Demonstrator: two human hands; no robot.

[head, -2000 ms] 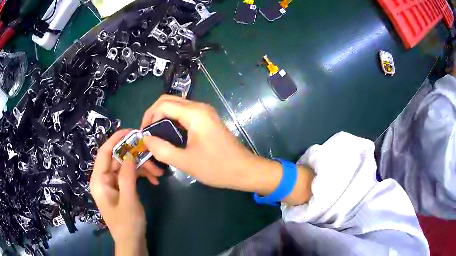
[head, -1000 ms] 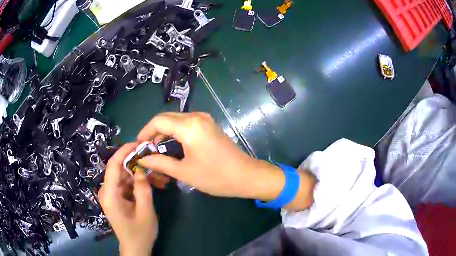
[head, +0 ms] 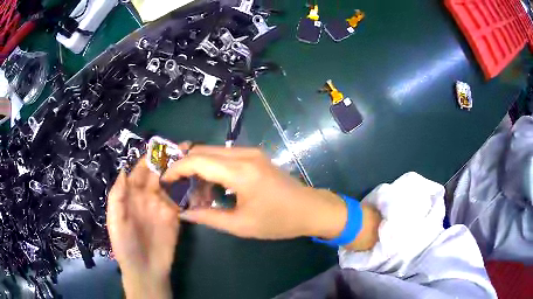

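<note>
My left hand [head: 143, 225] is bare and holds a small watch case [head: 160, 156] at its fingertips. The case is open, with a pale rim and yellow insides facing up. My right hand [head: 251, 190], with a blue wrist band [head: 349, 222], has its thumb and fingers around a dark, glossy display module [head: 180, 190] just below the case. The module lies between both hands and is partly hidden and blurred. Its flex cable cannot be made out.
A large heap of black and silver spring clips [head: 70, 157] lies left. Loose display modules [head: 347, 115] with orange tails lie beyond. Another watch case [head: 463, 95] and a red slotted tray [head: 491, 35] lie right. A person's pale sleeve [head: 502, 181] is at right.
The case now sits higher at my left fingertips, and the display module has come down below it. My left hand has opened flatter. The bench has shifted slightly right and down in the view.
</note>
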